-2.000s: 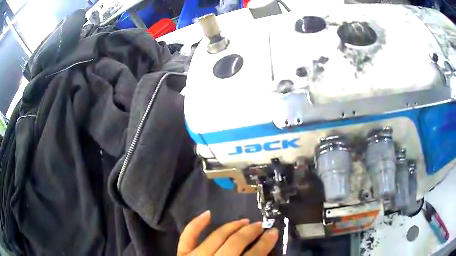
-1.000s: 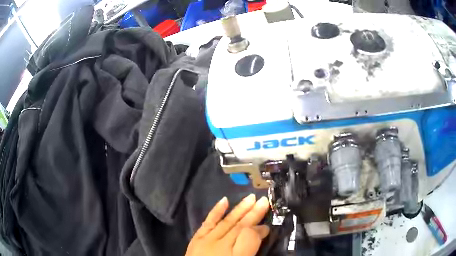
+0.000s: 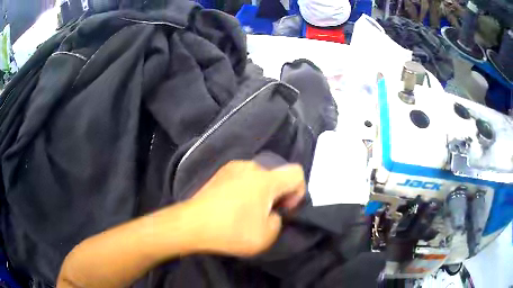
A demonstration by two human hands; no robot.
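My left hand [image 3: 242,205] is closed on the dark garment cloth [image 3: 320,242], in front of the sewing machine and left of its needle area. The cloth runs from my fingers right to the needle area [image 3: 382,225], where the contact is hard to make out. A folded dark piece with a silvery zipper [image 3: 225,118] along its edge lies behind my hand. The large dark garment pile [image 3: 95,140] fills the left side. My right hand is not in view.
The white overlock machine [image 3: 444,140] with blue "JACK" lettering stands at the right. The white table [image 3: 340,174] shows between cloth and machine. Blue and red bins [image 3: 325,34] and dark heaps of cloth stand behind.
My left hand has come away from the needle area to the left and closed on the cloth. The view has turned, so the machine sits further right and more table shows.
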